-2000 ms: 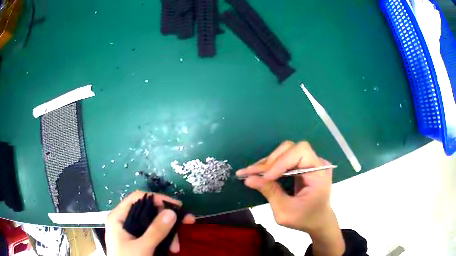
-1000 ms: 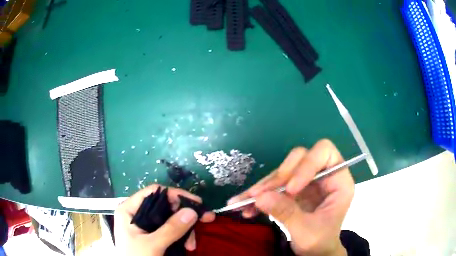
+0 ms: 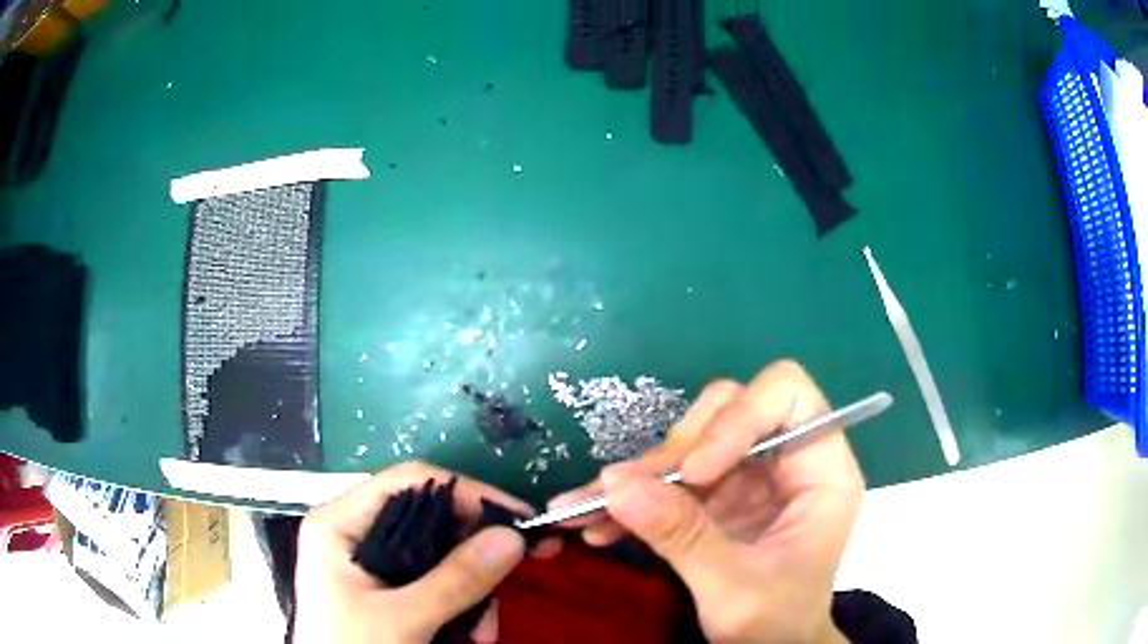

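Observation:
My left hand (image 3: pixel 422 572) is closed around a fanned bunch of black straps (image 3: pixel 409 531) at the table's near edge. One strap end sticks out between its thumb and fingers. My right hand (image 3: pixel 724 503) holds silver tweezers (image 3: pixel 806 434) like a pen. The tweezer tip is at that strap end; whether it grips a tiny part is too small to tell. A heap of tiny silver parts (image 3: pixel 623 413) lies beyond the hands, partly behind my right fingers. A small dark clump (image 3: pixel 501 418) lies left of the heap.
A taped sheet of small parts (image 3: pixel 252 271) lies at left. Stacked black straps (image 3: pixel 44 340) are at far left. Loose black straps (image 3: pixel 680 76) lie at the back. Spare tweezers (image 3: pixel 917 359) lie at right. A blue basket (image 3: pixel 1098 252) stands at the right edge. A cardboard box (image 3: pixel 198 554) is below left.
My right hand has moved from the silver heap down to the strap end in my left hand, tweezers still held. The view has shifted, so table items appear farther right.

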